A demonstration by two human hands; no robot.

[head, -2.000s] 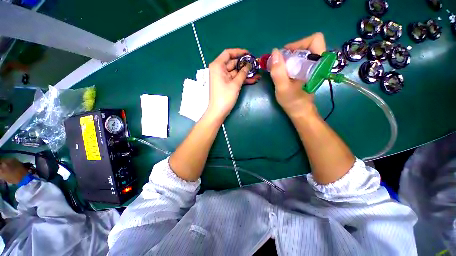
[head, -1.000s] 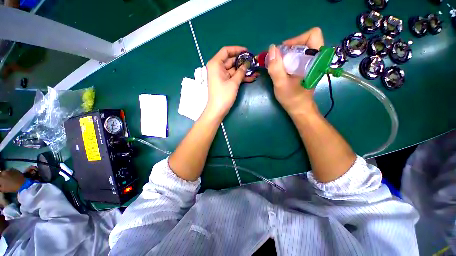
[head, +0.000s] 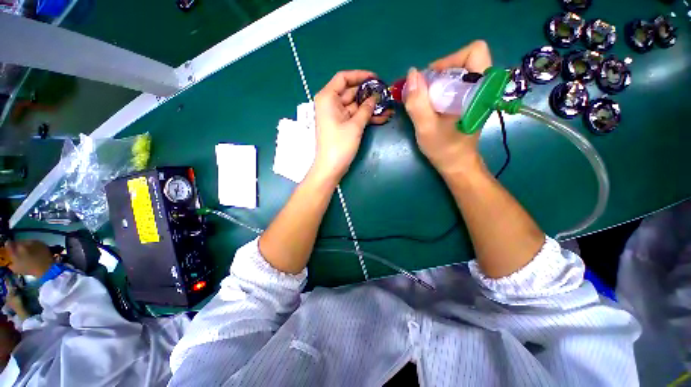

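My left hand [head: 342, 125] holds a round housing [head: 373, 96], dark with a shiny ring, between thumb and fingers. My right hand [head: 441, 125] is closed around a clear dispensing syringe [head: 448, 92] with pale pinkish contents. Its red tip [head: 397, 91] points left at the housing's right side; whether it touches cannot be told. A green adapter head [head: 485, 101] caps the syringe's rear, and a clear air hose [head: 591, 151] curves from it down to the bench edge.
A cluster of housings [head: 570, 99] lies at the upper right. White tissue [head: 294, 150] lies beside my left wrist, a white card [head: 237, 175] further left. A black dispenser controller [head: 161, 238] and a crumpled plastic bag [head: 83, 181] stand left. Another person's sleeve [head: 83, 310] is at lower left.
Since two seconds ago, the syringe and both hands have shifted slightly left and up, the syringe still at the held housing. The neighbouring person's hand has moved. The grips are unchanged.
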